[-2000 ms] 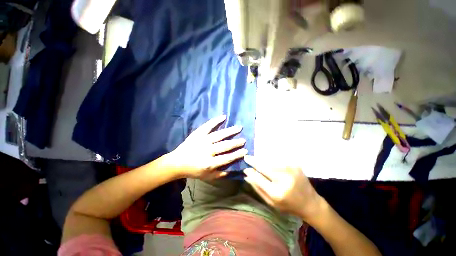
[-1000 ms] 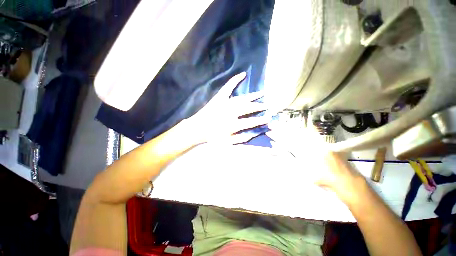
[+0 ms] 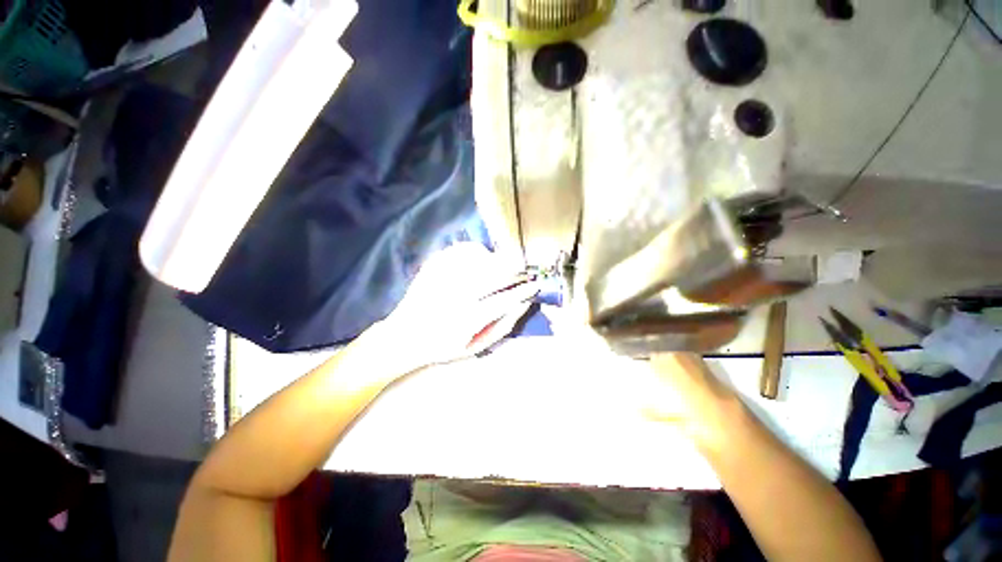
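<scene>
A dark navy garment piece [image 3: 363,209] lies on the machine table, left of the sewing machine head [image 3: 670,132], its near end at the needle area [image 3: 549,274]. Under the lamp this end looks blue. My left hand [image 3: 451,307] lies palm down on the cloth with its fingers slightly apart, fingertips just beside the needle area. My right hand [image 3: 676,384] is low on the right of the needle area, partly hidden by the machine head's metal part and washed out by glare. Its fingertips and any grip on the cloth cannot be made out.
A white lamp bar [image 3: 242,154] hangs over the cloth. A wooden-handled tool [image 3: 774,351], yellow thread snips [image 3: 868,357] and navy scraps [image 3: 950,423] lie at the right. More dark cloth [image 3: 93,296] lies at the far left. A red crate [image 3: 299,521] shows below the table.
The cloth's near end has moved from the table's front edge forward to the needle area, with both hands following. The view has shifted, so the machine head now covers the scissors.
</scene>
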